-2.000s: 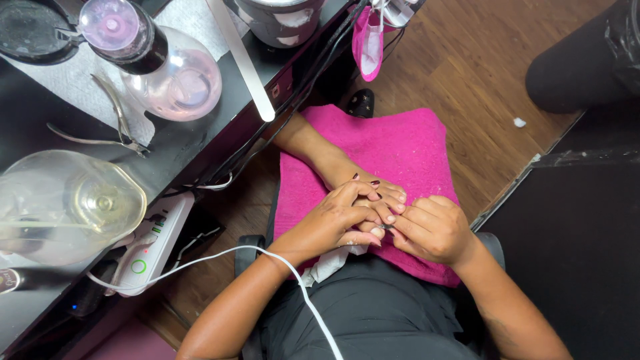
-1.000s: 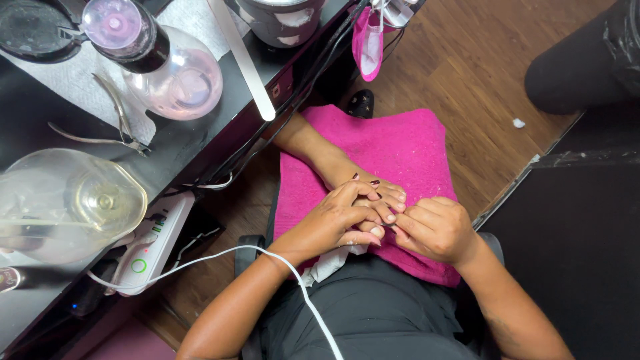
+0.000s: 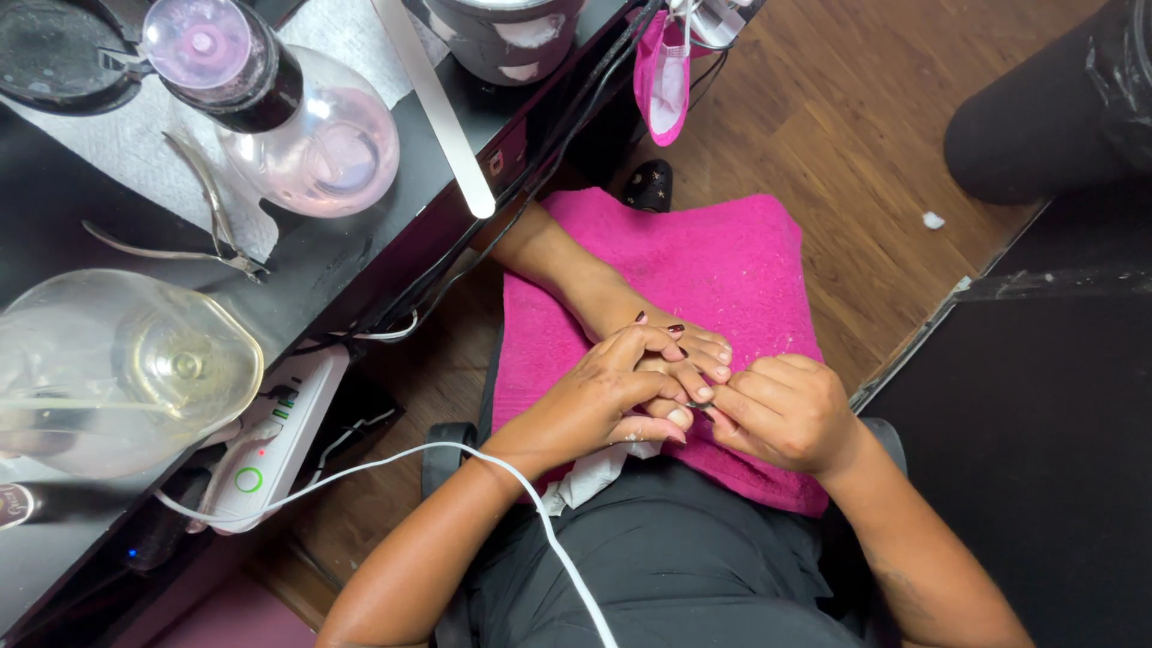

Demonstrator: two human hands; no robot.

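Note:
Another person's bare foot (image 3: 612, 297) rests on a pink towel (image 3: 720, 261) spread over my lap. My left hand (image 3: 621, 387) lies over the front of the foot, its fingers curled around the toes, with the thumb beside the big toe (image 3: 679, 418). My right hand (image 3: 778, 409) is closed at the toe tips, on a small dark metal tool (image 3: 699, 405) that shows only in part between the two hands; its kind is hidden. A crumpled white tissue (image 3: 589, 477) sticks out beneath my left hand.
On the black table at left are metal nippers (image 3: 216, 225), a pump bottle with pink liquid (image 3: 310, 135), a clear container (image 3: 99, 369) and a white nail file (image 3: 441, 117). A white cable (image 3: 540, 504) crosses my left forearm from beside the power strip (image 3: 279, 441). A black bin (image 3: 1035, 117) stands upper right.

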